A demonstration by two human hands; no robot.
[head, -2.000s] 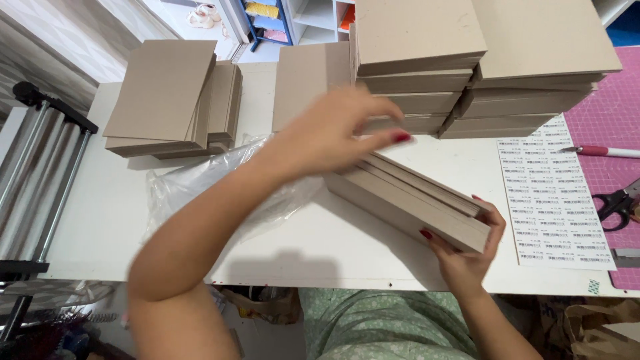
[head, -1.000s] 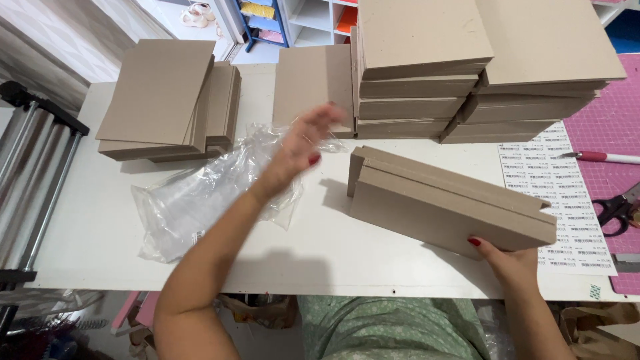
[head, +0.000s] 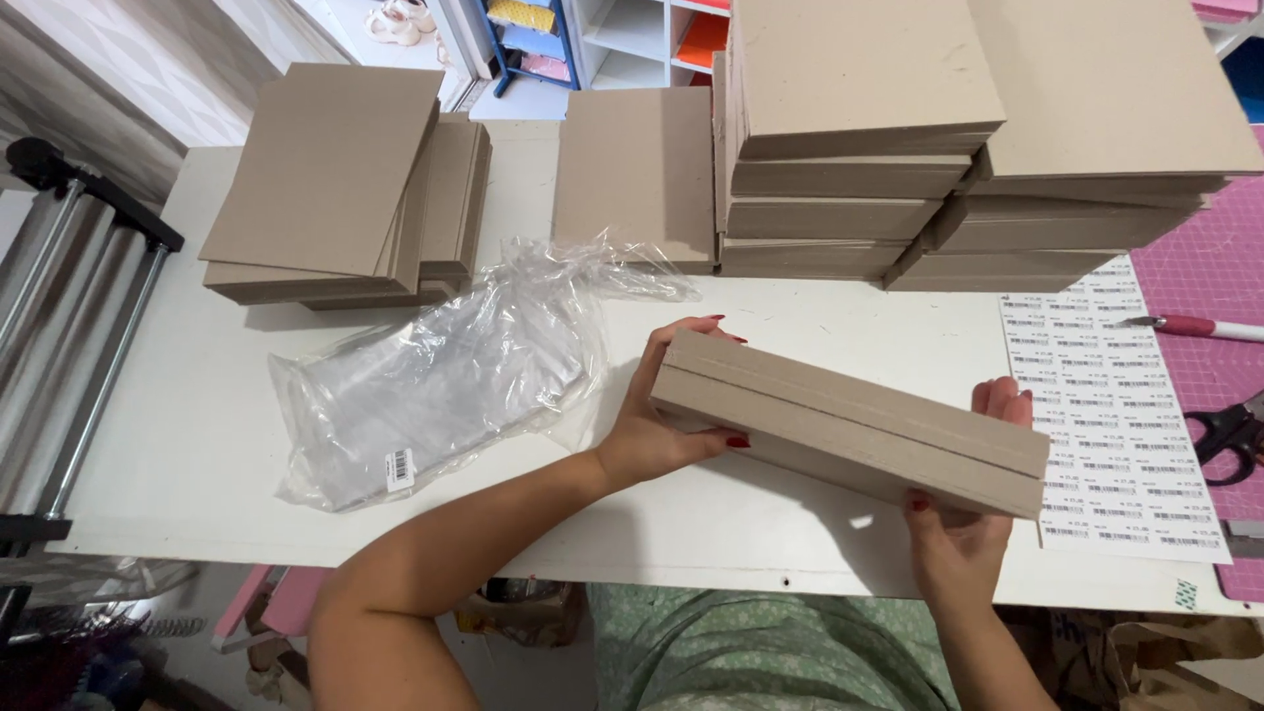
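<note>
A thick stack of grey-brown chipboard sheets [head: 849, 420] stands on edge between my two hands, tilted down to the right above the white table [head: 494, 538]. My left hand [head: 671, 415] grips its left end, thumb in front and fingers behind. Around the right end is my right hand [head: 963, 504], with the thumb on the near side. Left of them lies a clear plastic bag [head: 444, 385] with a barcode label. Tall piles of chipboard [head: 839, 188] stand behind my hands, and beside them is a low pile [head: 637, 168].
Another chipboard pile [head: 326, 178] is at the back left. A roller machine [head: 89, 326] borders the table's left end. At right lie a barcode label sheet [head: 1116, 425], a craft knife [head: 1205, 326], black-handled scissors [head: 1224, 439] and a pink cutting mat [head: 1205, 257].
My left hand was raised away from the held stack and has come down onto its left end. My right hand has stayed at the right end.
</note>
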